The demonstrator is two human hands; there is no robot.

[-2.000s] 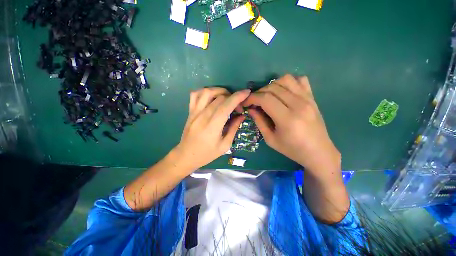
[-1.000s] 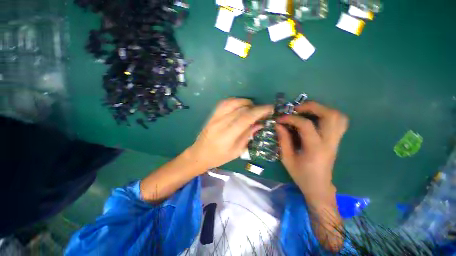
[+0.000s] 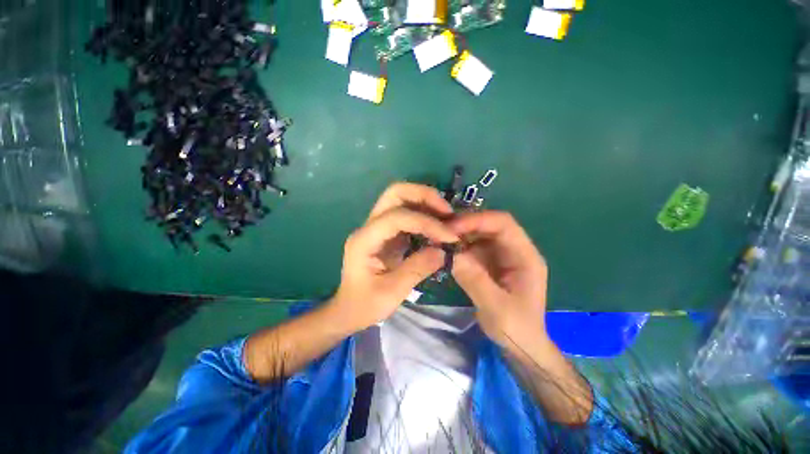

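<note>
My left hand [image 3: 386,257] and my right hand [image 3: 506,270] meet at the fingertips near the bench's front edge. Both pinch a small black flex part [image 3: 448,258] between thumbs and fingers. The circuit boards under them are almost wholly hidden by my hands. Beyond my fingers, two small white-outlined oval frames [image 3: 488,178] and a black strip [image 3: 457,176] stick out. A white battery corner [image 3: 413,296] shows below my left hand.
A big pile of black flex parts [image 3: 209,124] lies at left. Boards [image 3: 400,43] with white batteries [image 3: 367,86] lie at the far side. A bright green piece [image 3: 683,207] lies at right. Clear trays [image 3: 764,266] stand at right and left. A blue bag [image 3: 595,332] is below the front edge.
My hands have drawn nearer to me and closed together at the fingertips. They now cover the board rows that showed between them before. The view has also shifted and turned.
</note>
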